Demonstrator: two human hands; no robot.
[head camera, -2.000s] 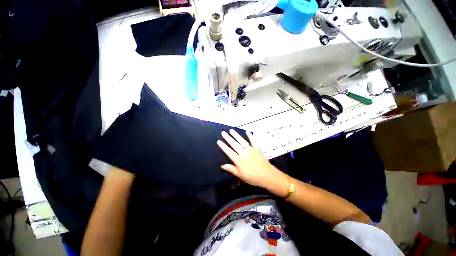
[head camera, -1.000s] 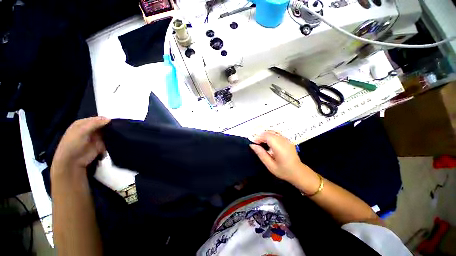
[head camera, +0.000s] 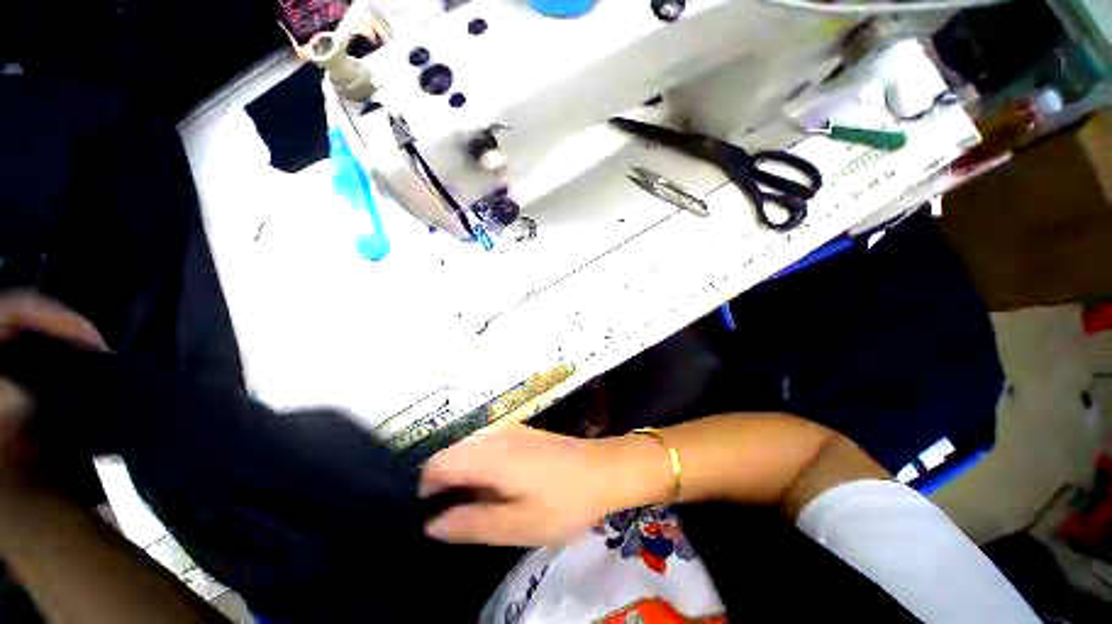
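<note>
A dark garment piece (head camera: 293, 488) hangs over the left front of the table and the wearer's lap. My right hand (head camera: 524, 485) is at its right end, fingers closed on the cloth at the table's front edge. My left hand (head camera: 49, 354) is at the far left, blurred and cut off by the picture's edge, with dark cloth at its fingers. The white sewing machine (head camera: 585, 98) stands behind, its presser foot and needle area (head camera: 500, 213) away from both hands.
Black shears (head camera: 744, 171), silver snips (head camera: 667, 190) and a green-handled tool (head camera: 866, 135) lie on the table right of the needle. A light blue tool (head camera: 356, 195) is left of it. A small dark fabric piece (head camera: 290, 122) lies behind. A cardboard box (head camera: 1024, 219) stands at right.
The dark piece was spread on the table, then lifted between both hands; now it is down at the left front. Both hands moved left and toward the wearer. The view shifted.
</note>
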